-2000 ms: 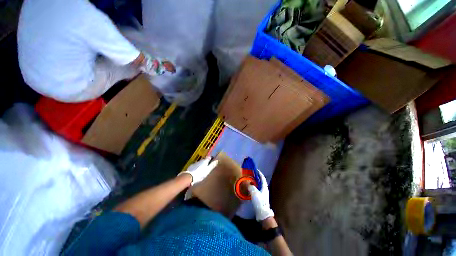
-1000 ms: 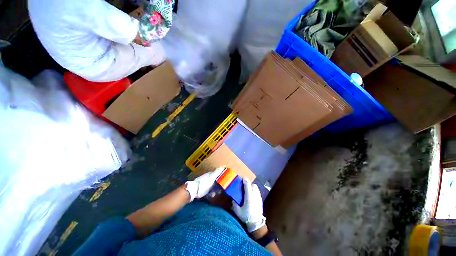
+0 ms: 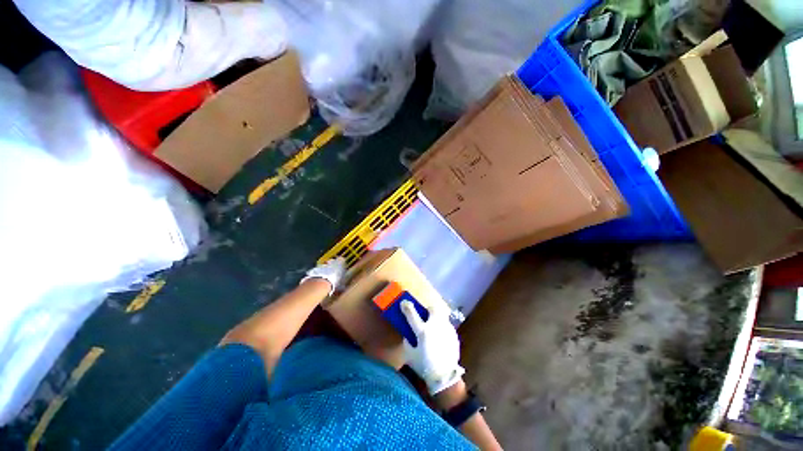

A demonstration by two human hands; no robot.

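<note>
A small brown carton (image 3: pixel 374 267) stands on the grey-blue work surface sheet (image 3: pixel 428 236), close to my body. My right hand (image 3: pixel 431 349), in a white glove, is closed on the blue and orange tape gun (image 3: pixel 402 312), which lies over the carton's top face. My left hand (image 3: pixel 327 274), in a white glove, is at the carton's left side. Its fingers are small and partly hidden, so its hold cannot be told.
Yellow crate (image 3: pixel 379 222) edge beside the sheet. Stack of flat carton blanks (image 3: pixel 519 176) leans on the blue bin (image 3: pixel 607 132). Stained concrete ledge (image 3: pixel 563 352) at right. Seated person's white sleeve (image 3: pixel 132 44), red stool (image 3: pixel 132 114) and large open carton (image 3: pixel 238 123) at upper left. Plastic-wrapped bundle (image 3: pixel 79 220) at left.
My left hand has moved away from the tape gun to the carton's left side. The tape gun has turned and sits higher over the carton. The carton's top and a side now show more.
</note>
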